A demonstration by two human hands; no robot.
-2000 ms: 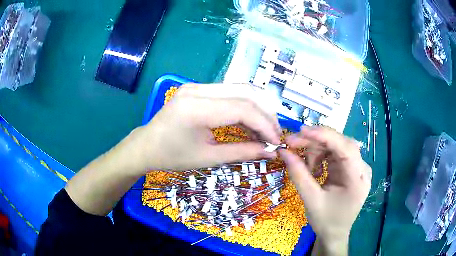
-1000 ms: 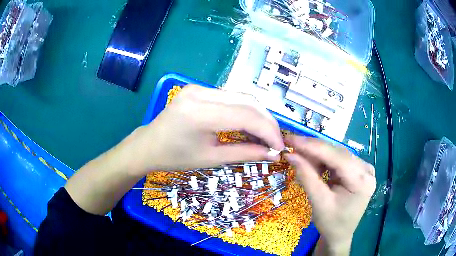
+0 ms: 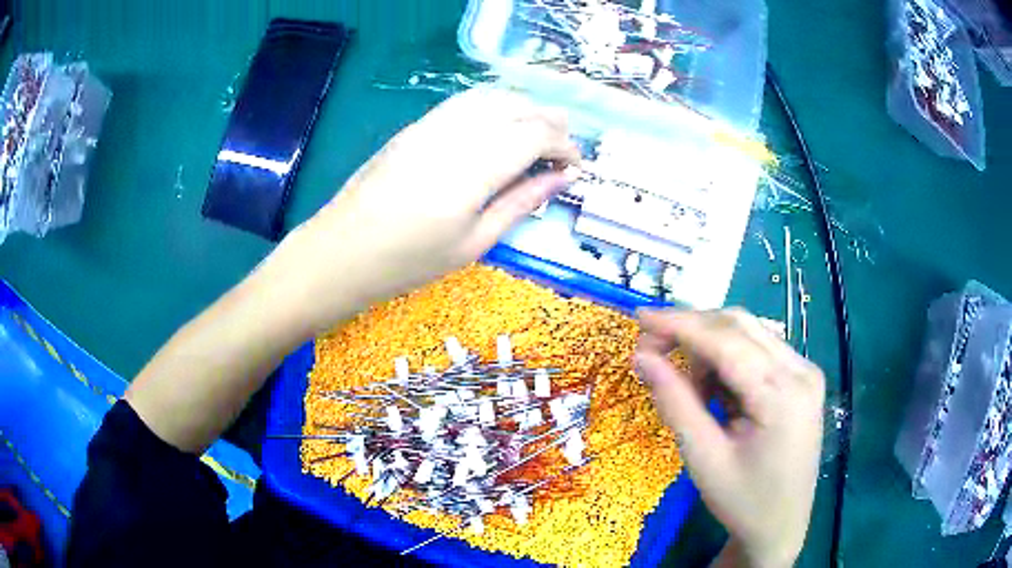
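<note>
The blue tray (image 3: 657,540) holds grain-sized orange-yellow parts (image 3: 577,519) and a heap of thin leads with white ends (image 3: 472,427). My left hand (image 3: 449,183) is above the left side of the white fixture (image 3: 644,211), with thumb and forefinger close together at its metal blocks. A tiny pale spot shows at these fingertips, but whether they grip a lead is unclear. My right hand (image 3: 738,405) is over the tray's right edge, thumb and forefinger slightly apart, with nothing visible between them.
A clear box of white-ended leads (image 3: 746,56) stands behind the fixture. Clear containers are at far left (image 3: 50,144) and far right (image 3: 960,399). A glossy black object (image 3: 277,128) lies upper left. A black cable (image 3: 827,233) and thin metal sticks (image 3: 789,283) lie right.
My left hand has moved from the small white-ended piece over the tray up to the fixture. My hands have separated. My right hand has stayed near the tray's right side, its fingertips now apart.
</note>
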